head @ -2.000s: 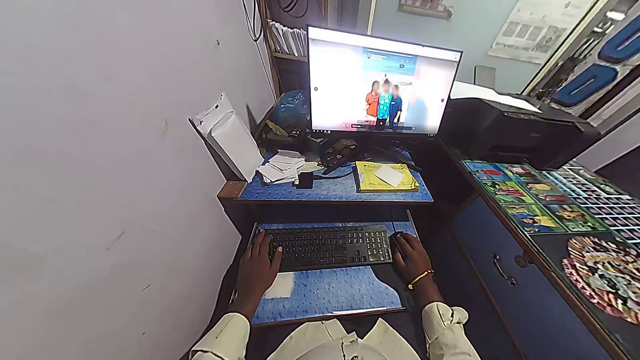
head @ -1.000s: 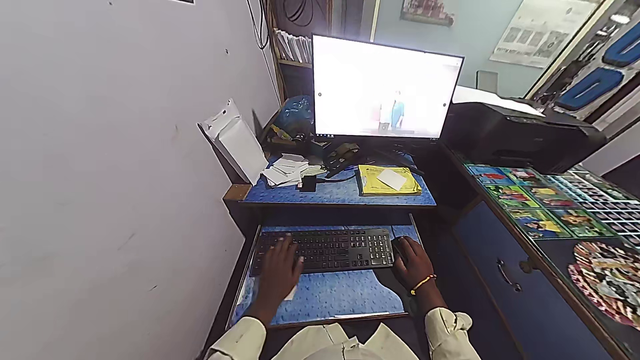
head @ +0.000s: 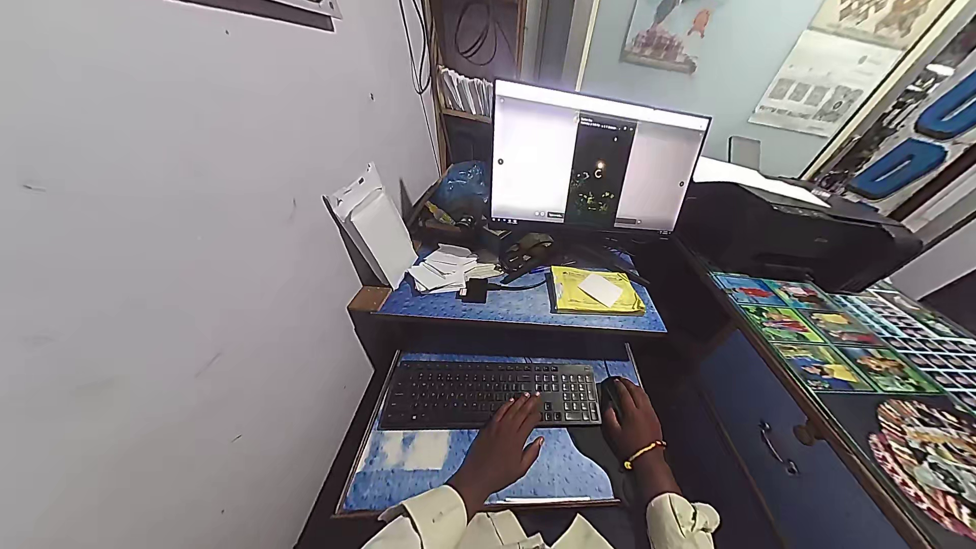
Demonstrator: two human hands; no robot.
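A black computer keyboard lies on the blue pull-out tray. My left hand rests with spread fingers over the keyboard's right-centre part, its fingertips by the arrow-key area and the thumb apart. Just right of the keyboard, my right hand lies over a black computer mouse, which the fingers partly hide. A yellow band circles that wrist. Above, on the desk, stands a monitor, its screen showing a narrow dark picture between pale side areas.
A yellow packet, loose white papers and a black cable adapter lie on the upper desk. A white box leans at the wall. On the right stand a black printer and a counter with photo prints.
My left hand has moved from the keyboard's left part to its right-centre part. The right hand stays at the mouse. On the monitor, a dark picture has replaced one of several people.
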